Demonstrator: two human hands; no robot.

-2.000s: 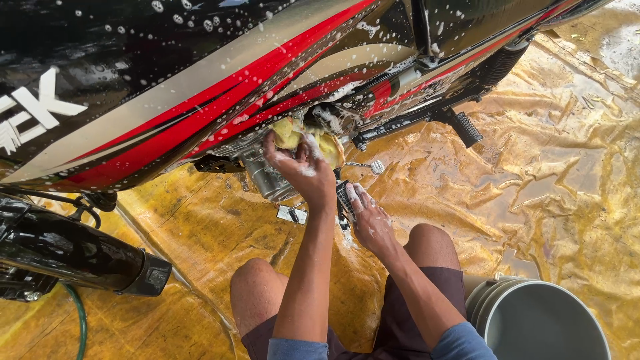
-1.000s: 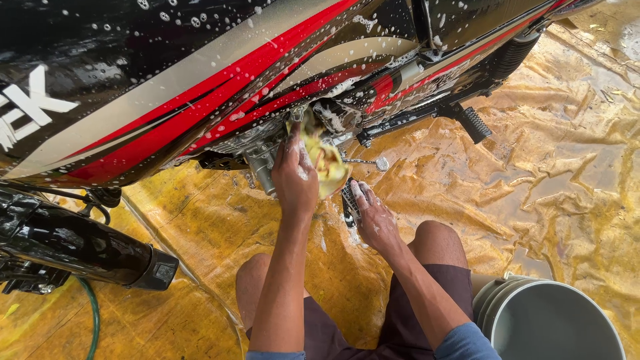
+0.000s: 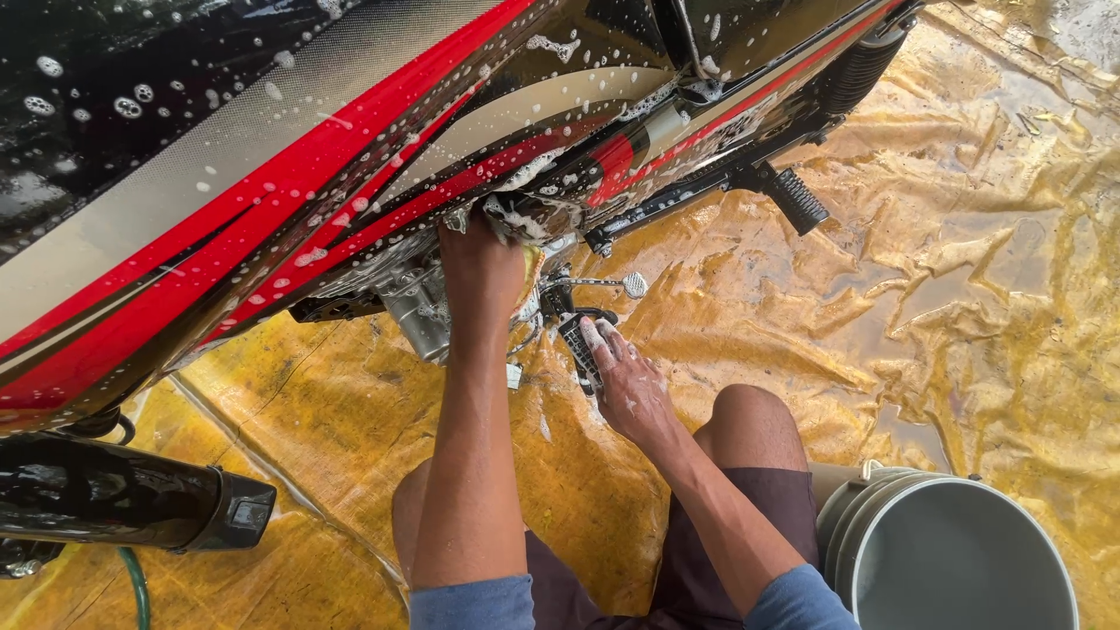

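Observation:
A motorcycle (image 3: 289,184) with black, red and beige panels flecked with soap suds stretches across the upper part of the view. My left hand (image 3: 479,249) reaches up under the side panel beside the engine; its fingers are hidden behind the hand and the panel. A bit of yellow sponge or cloth (image 3: 531,267) shows at its right edge, and whether the fingers grip it is not visible. My right hand (image 3: 632,382), with foam on the fingers, rests on the rubber-topped footpeg (image 3: 580,352). The foot lever (image 3: 633,284) juts out just above that hand.
A grey bucket (image 3: 967,560) stands at the lower right beside my knee. Wet, wrinkled yellow sheeting (image 3: 884,315) covers the ground. A second footpeg (image 3: 794,201) sticks out at the upper right. At the lower left are a black fork or fender part (image 3: 114,494) and a green hose (image 3: 136,586).
My left hand has moved up under the side panel, and the yellow sponge or cloth, plainly seen earlier, is now mostly hidden. My right hand remains at the footpeg.

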